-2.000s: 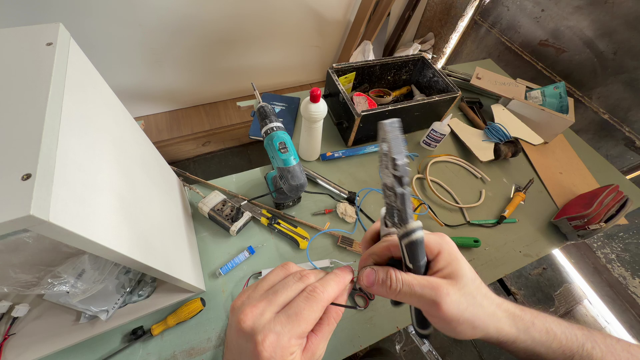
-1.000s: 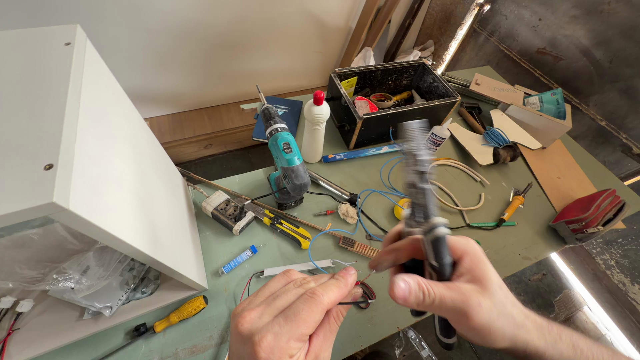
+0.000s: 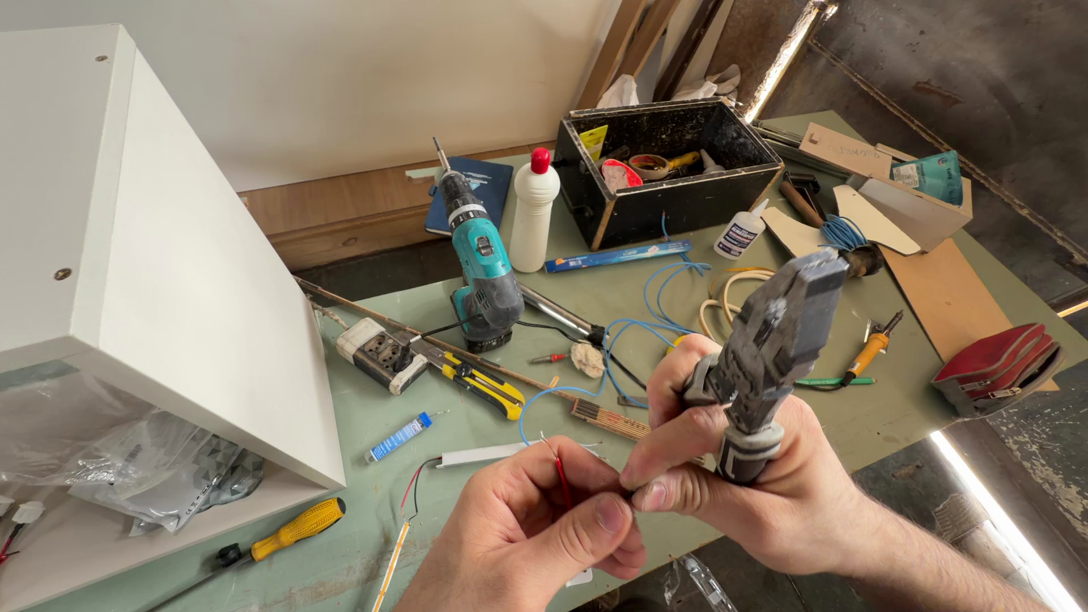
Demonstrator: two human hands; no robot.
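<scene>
My left hand (image 3: 544, 527) pinches thin wires at the lower middle; a red wire (image 3: 561, 476) with a bare end stands up between its fingers. The fingertips of my right hand (image 3: 748, 476) meet it at the same spot, and that hand also holds a wire-stripper-like hand tool (image 3: 769, 340) with its jaws pointing up. A blue wire (image 3: 544, 399) runs from the table to behind my left hand. Left of the hands, a white strip-shaped module (image 3: 480, 455) has red and black leads running to an LED strip (image 3: 391, 565). The pinched wire ends are mostly hidden by my fingers.
A white cabinet (image 3: 195, 255) stands at left, near a yellow-handled screwdriver (image 3: 297, 529). Behind are a cordless drill (image 3: 484, 255), a white bottle (image 3: 534, 212) and a black box (image 3: 680, 191). A utility knife (image 3: 480, 387), soldering iron (image 3: 869, 355) and red pouch (image 3: 994, 365) lie around.
My right hand has come back to my left; one second ago they were slightly apart. The tool, blurred in the earlier frames, is now sharper. A red wire now stands up from my left fingers.
</scene>
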